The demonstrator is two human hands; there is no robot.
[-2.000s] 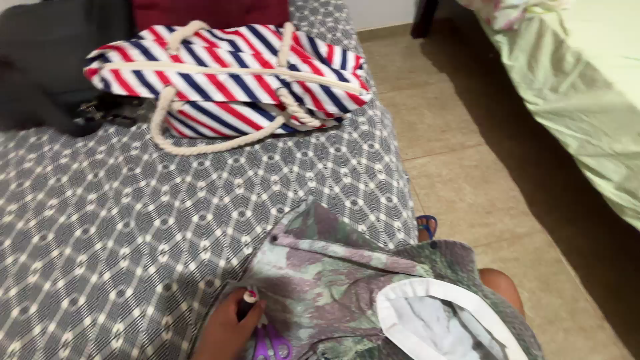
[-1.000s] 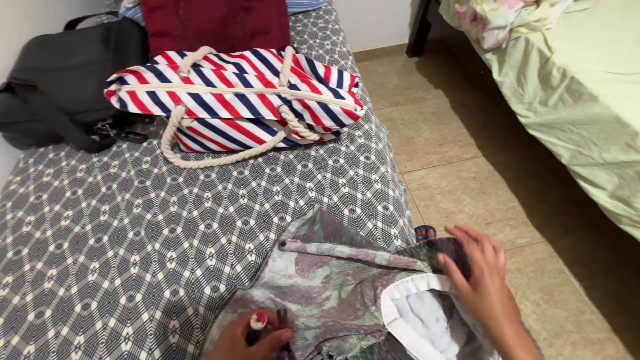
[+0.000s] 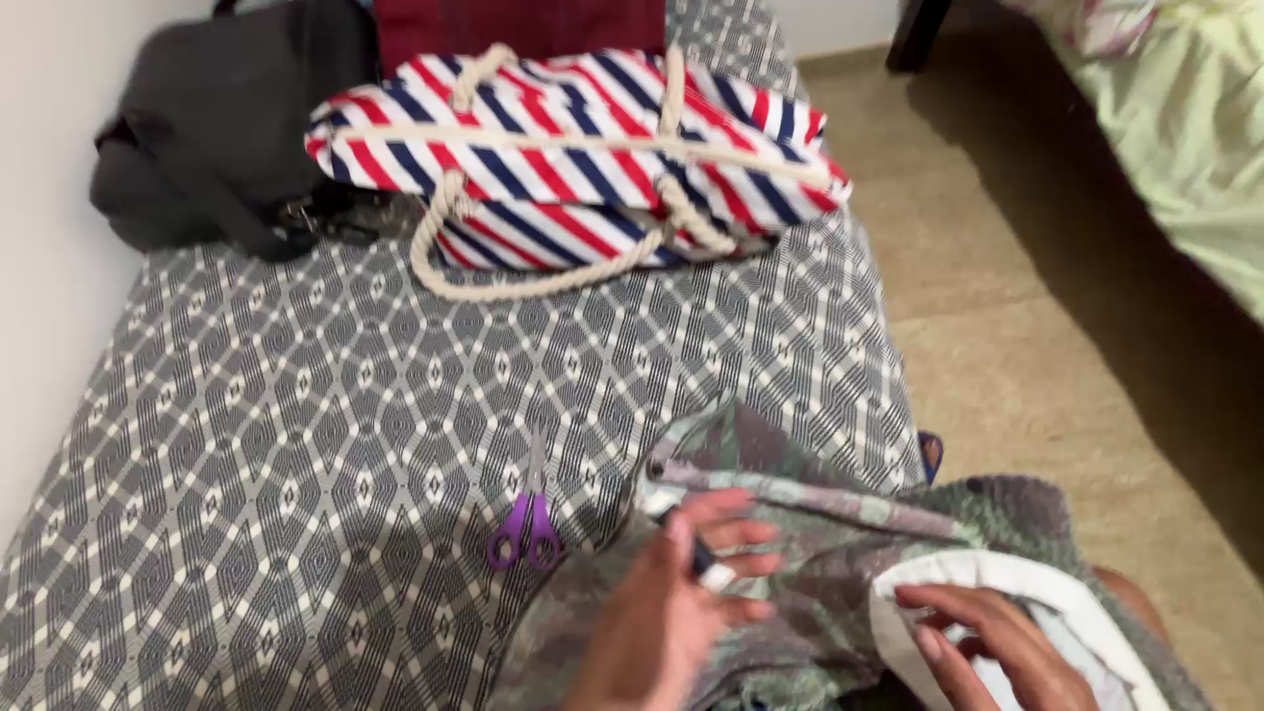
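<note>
A camouflage-patterned garment (image 3: 820, 533) with a white inner band (image 3: 948, 568) lies over the bed edge and my lap. My left hand (image 3: 681, 583) is above it, palm up, with a small dark and white cylinder (image 3: 699, 553), possibly a thread spool, held by the thumb against the fingers. At the white band is my right hand (image 3: 997, 637), its fingers bent and apart; whether it touches the cloth is unclear. Purple-handled scissors (image 3: 528, 528) lie closed on the patterned bedspread (image 3: 296, 425), left of the garment.
A striped bag with rope handles (image 3: 573, 148) rests across the bed's far part, beside a black bag (image 3: 237, 128) and a dark red one (image 3: 523, 28). A wall (image 3: 59, 197) borders the left. Tiled floor (image 3: 987, 346) separates this bed from another with a green cover (image 3: 1185, 128).
The scissors, at my left hand two seconds ago, now lie on the bedspread. My left hand has turned palm up. My right hand, out of view at first, has come in over the garment.
</note>
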